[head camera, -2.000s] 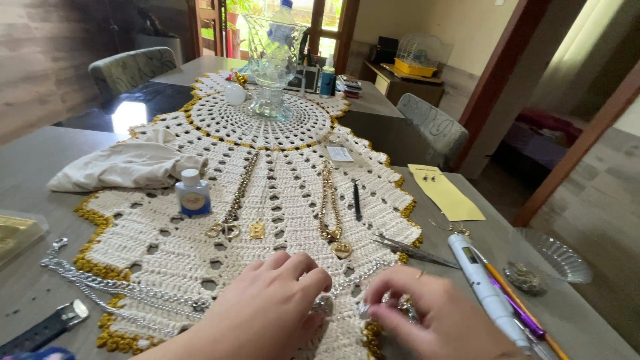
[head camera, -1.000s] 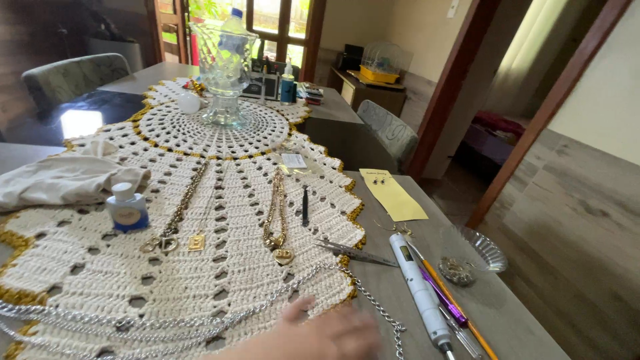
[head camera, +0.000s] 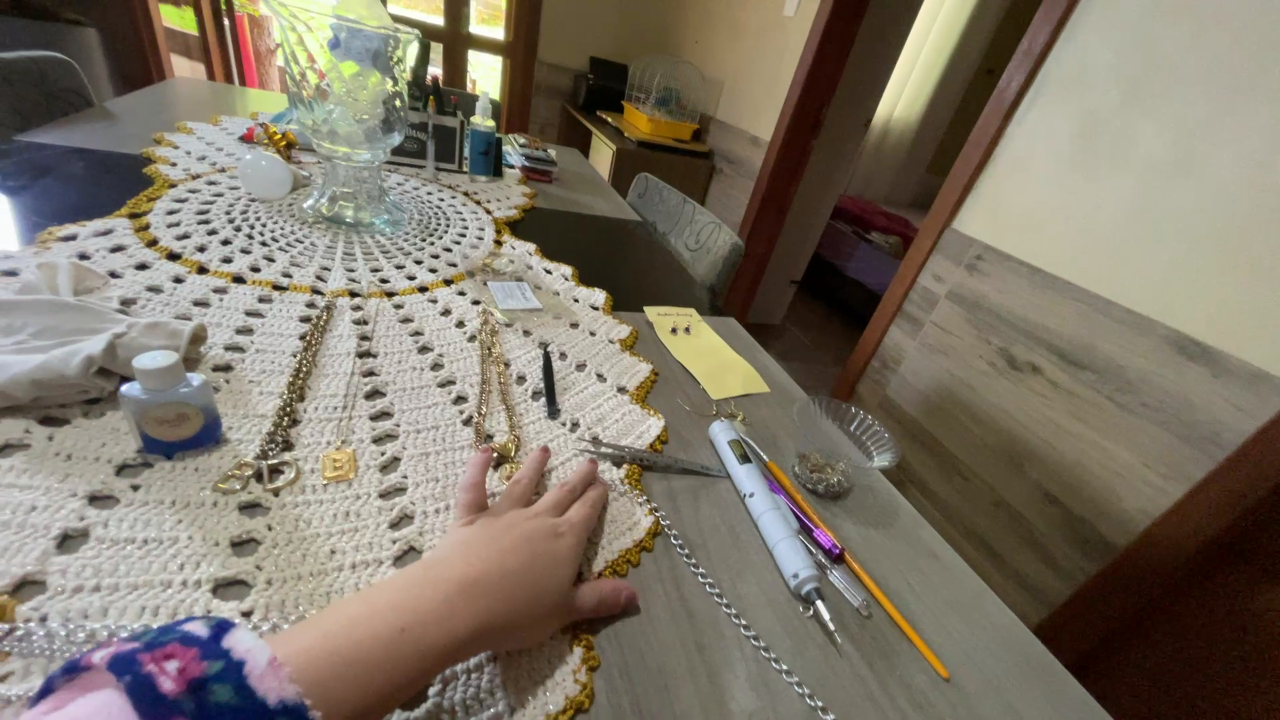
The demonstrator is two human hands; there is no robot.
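My left hand [head camera: 530, 550] lies palm down on the crocheted doily [head camera: 330, 560], fingers spread, its fingertips at the heart pendant of a gold chain necklace [head camera: 490, 385]. Tweezers [head camera: 655, 459] lie just right of the fingertips, and a small black tool [head camera: 549, 382] lies above. A silver chain [head camera: 735, 610] runs down the table beyond my thumb. To the left are a chain with letter pendants [head camera: 300, 375], a square gold pendant [head camera: 338, 464] and a bottle of blue liquid [head camera: 170, 405]. My right hand is out of view.
A white pen-like rotary tool [head camera: 768, 510], an orange-handled brush [head camera: 850, 560] and a glass dish [head camera: 850, 435] lie near the table's right edge. A yellow card with earrings [head camera: 708, 352] is behind them. A glass vase [head camera: 350, 120] stands farther back, a grey cloth [head camera: 90, 340] at left.
Two seconds ago both hands were at the doily's near edge; my right hand has left the view. My left hand now rests spread near the gold necklace. The view has swung right.
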